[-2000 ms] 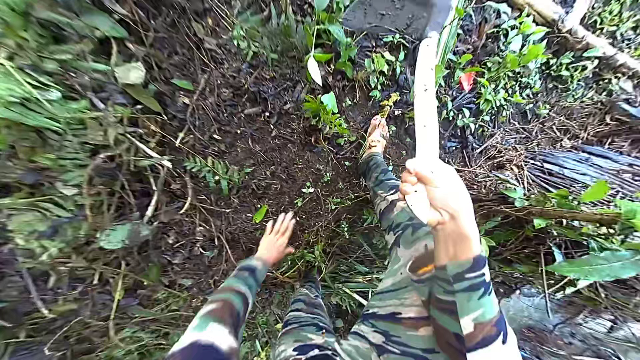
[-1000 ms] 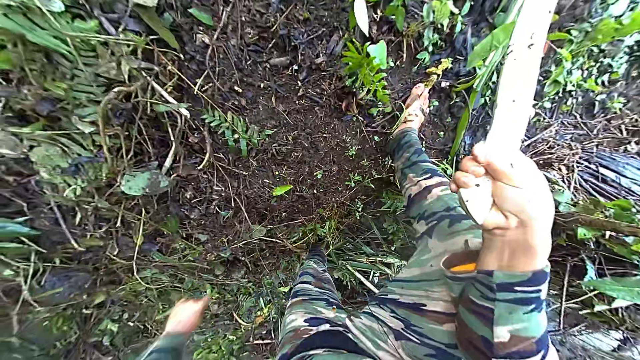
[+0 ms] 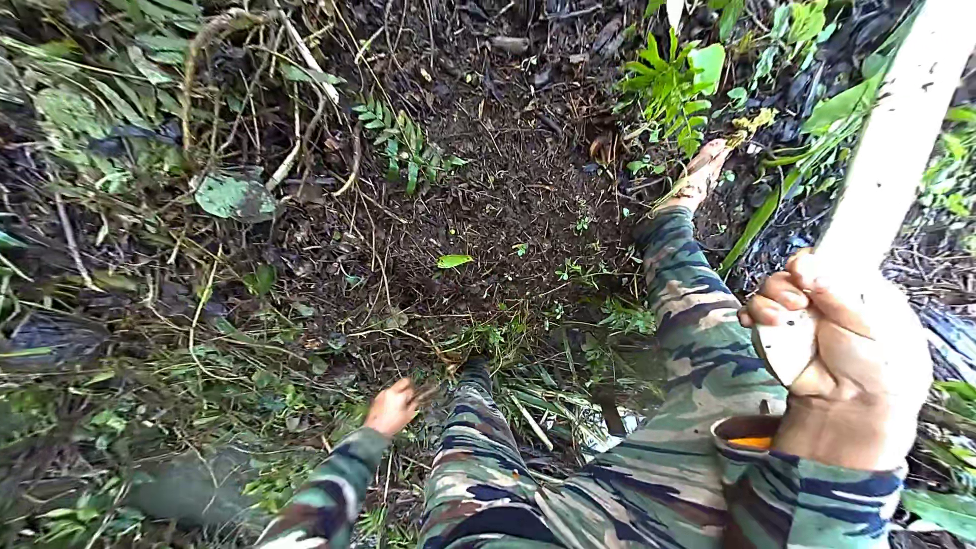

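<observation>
My right hand [image 3: 846, 343] is closed around a pale wooden handle [image 3: 892, 145], whose rounded end shows below my fingers. The handle runs up past the top right edge, so its far end is out of view. Low and left of centre, my left hand [image 3: 396, 406] holds nothing and hangs over grass and stems, its fingers apart and slightly blurred. A brown-rimmed opening with something orange inside [image 3: 751, 442] lies beside my right wrist. Both legs wear camouflage trousers [image 3: 686, 335]; one bare foot [image 3: 698, 179] rests on the ground at the upper right.
Dark soil [image 3: 518, 229] with roots and leaf litter lies in front of me. Cut stems and vines [image 3: 297, 114] tangle at the left. A small fern [image 3: 408, 145] and a bright green leafy plant [image 3: 667, 88] stand ahead. Long leaves [image 3: 762, 221] lie beside the foot.
The handle has swung up and right, and the dark blade seen at its far end two seconds ago is out of view. My left hand has dropped lower. The view has shifted closer to the ground.
</observation>
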